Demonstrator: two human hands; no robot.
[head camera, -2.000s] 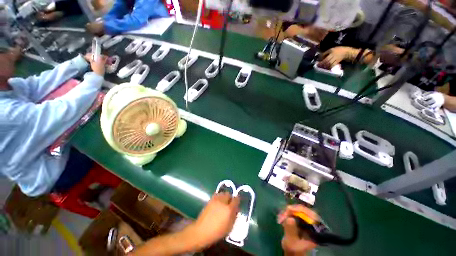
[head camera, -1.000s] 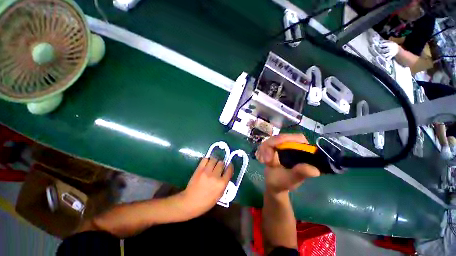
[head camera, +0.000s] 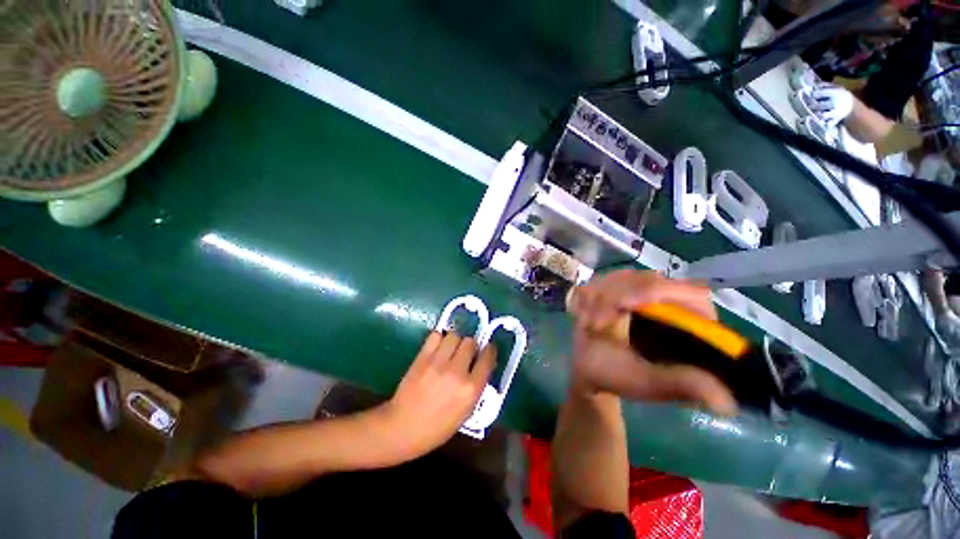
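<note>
Two white looped plastic housings lie side by side on the green bench near its front edge. My left hand rests on them with its fingers bent over the left one and between the two, holding them down. My right hand grips the black and yellow-orange electric screwdriver, its front end at the feeder's front corner; the tip is hidden or blurred. The grey-silver open-topped screw feeder stands just beyond my hands. Screws are too small to tell.
White covers stand against the feeder's left side. More white housings lie beyond it. A pale green fan stands at left. A grey metal post and black cables cross the right. A cardboard box is below left, a red stool below the bench.
The view has swung down and right since the earliest frame. My right hand has moved up to the feeder's front with the screwdriver, now shifted slightly right. My left hand stays on the housings.
</note>
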